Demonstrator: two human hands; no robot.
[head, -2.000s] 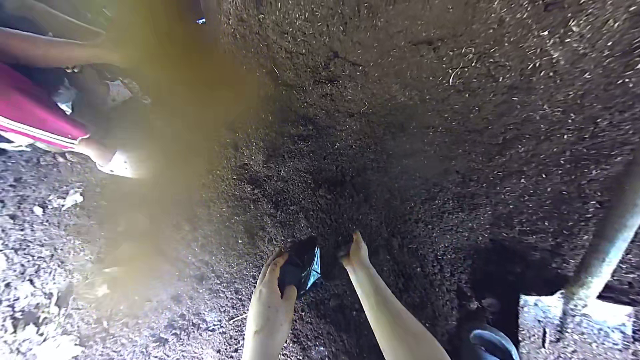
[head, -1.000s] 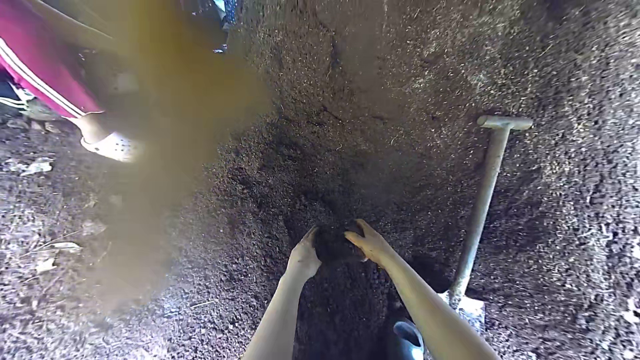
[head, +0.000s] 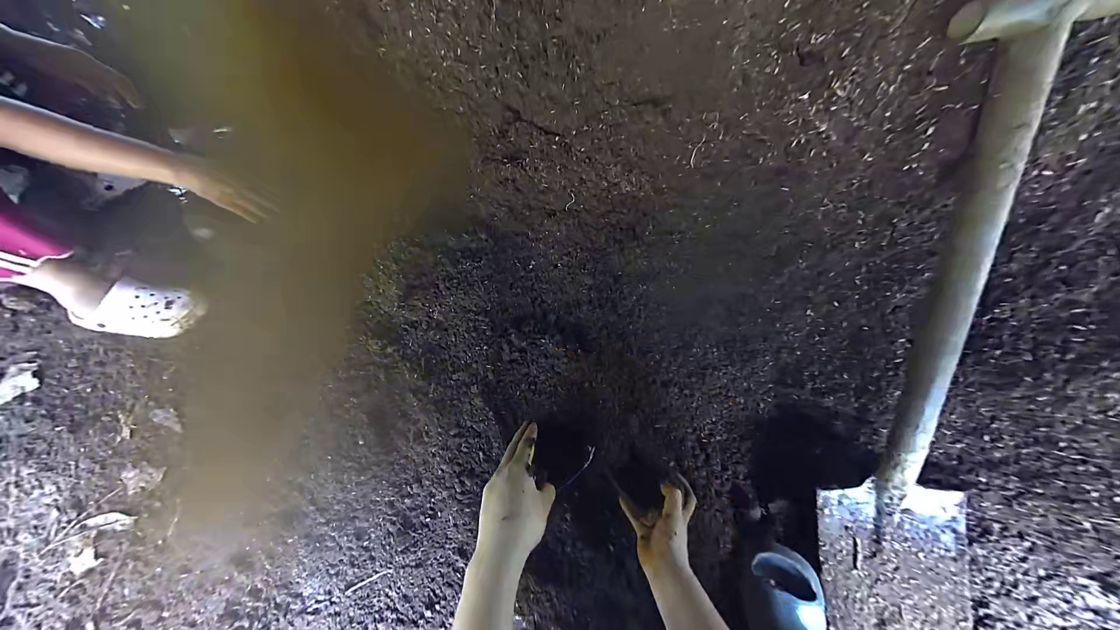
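Dark, crumbly soil (head: 577, 350) fills the middle of the head view. My left hand (head: 516, 494) is low in the centre, palm turned inward, thumb and fingers apart, with a thin root or twig near the thumb. Across a dark hollow from it, my right hand (head: 662, 516) has soiled, slightly curled fingers apart. Neither hand plainly holds anything. A spade with a wooden shaft (head: 971, 236) and a dirty metal blade (head: 892, 560) lies or stands to the right of my right hand; which of the two I cannot tell.
A bluish-grey rounded object with an opening (head: 787, 582) is beside the spade blade. At the left are another person's arm (head: 105, 157) and a white perforated shoe (head: 144, 308). A yellow-brown blur covers part of the left side. Dry leaves (head: 105, 522) lie at the lower left.
Two seconds ago my left hand held a small dark object with a pale blue patch; it is no longer seen there. My hands, close together one second ago, are now farther apart. The view has shifted.
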